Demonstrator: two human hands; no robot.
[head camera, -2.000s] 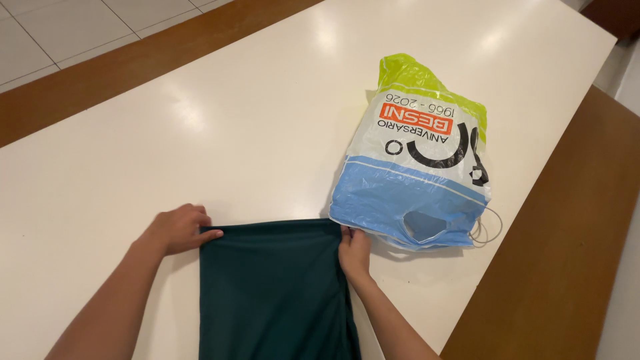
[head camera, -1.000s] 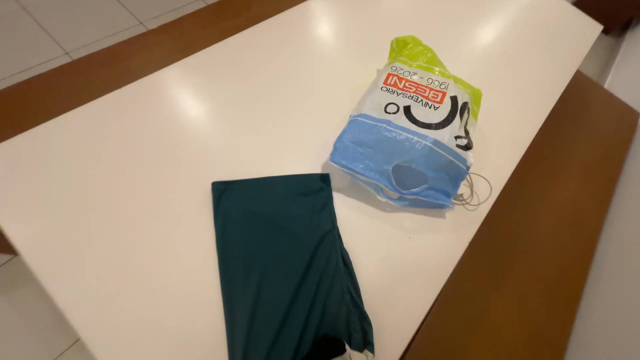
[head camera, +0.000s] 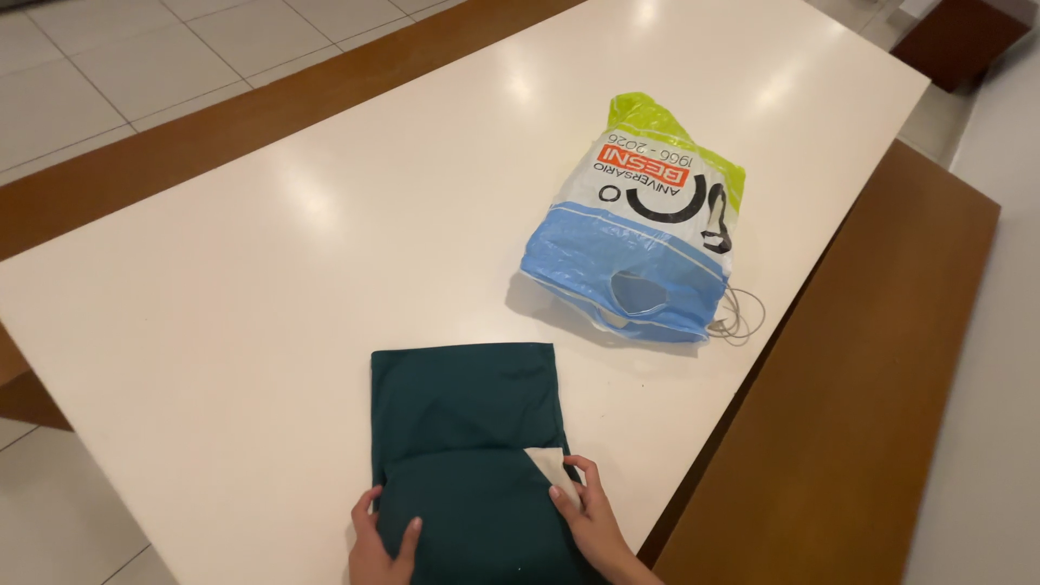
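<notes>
A dark green cloth (head camera: 471, 398) lies on the white table, its near part doubled back over the rest. My left hand (head camera: 382, 536) grips the left edge of the folded layer, thumb on top. At the right edge, my right hand (head camera: 591, 516) pinches the fold beside a whitish corner (head camera: 548, 467) that shows against the green. The cloth's nearest part runs out of view at the bottom. Beyond it to the right rests a green, white and blue plastic bag (head camera: 642, 219) with printing and a cut-out handle hole.
A thin looped cord (head camera: 739, 315) sticks out by the bag's near right corner. The white table (head camera: 244, 325) has a brown wooden bench (head camera: 845, 390) along its right side and another brown bench (head camera: 284, 93) along its far left side, with floor tiles beyond.
The cloth's near part has been folded back over it, and a whitish corner now shows. Both hands, at the cloth's far edge two seconds ago, now hold the folded layer nearer me.
</notes>
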